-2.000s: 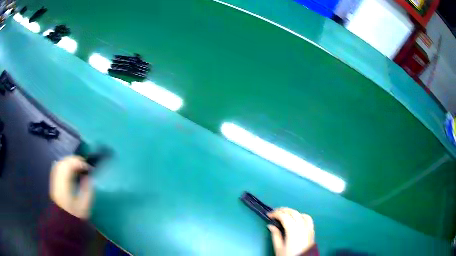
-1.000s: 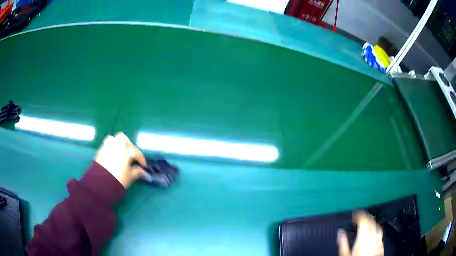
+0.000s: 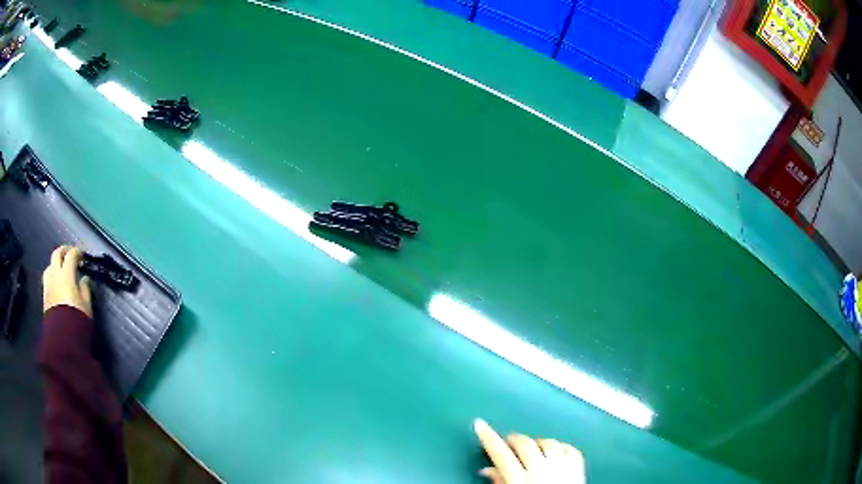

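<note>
My left hand is over the left-hand tray, with its fingers closed on the near end of a black plastic part. More black parts lie at the tray's far end and along its left side. My right hand is low over the worktop, cut off by the bottom edge, with its index finger stretched out. A small dark patch shows under its fingers; whether it is a part or shadow I cannot tell. A bundle of black parts lies side by side on the green belt.
Another bundle and smaller dark clumps lie farther left on the conveyor belt. The teal-green worktop runs along its near side. Blue bins stand beyond the belt. A blue and white item is at the right edge.
The view has turned left. My left hand has let go of the dark clump near the belt's edge and moved to the left-hand tray. My right hand has left the right-hand tray, now out of view.
</note>
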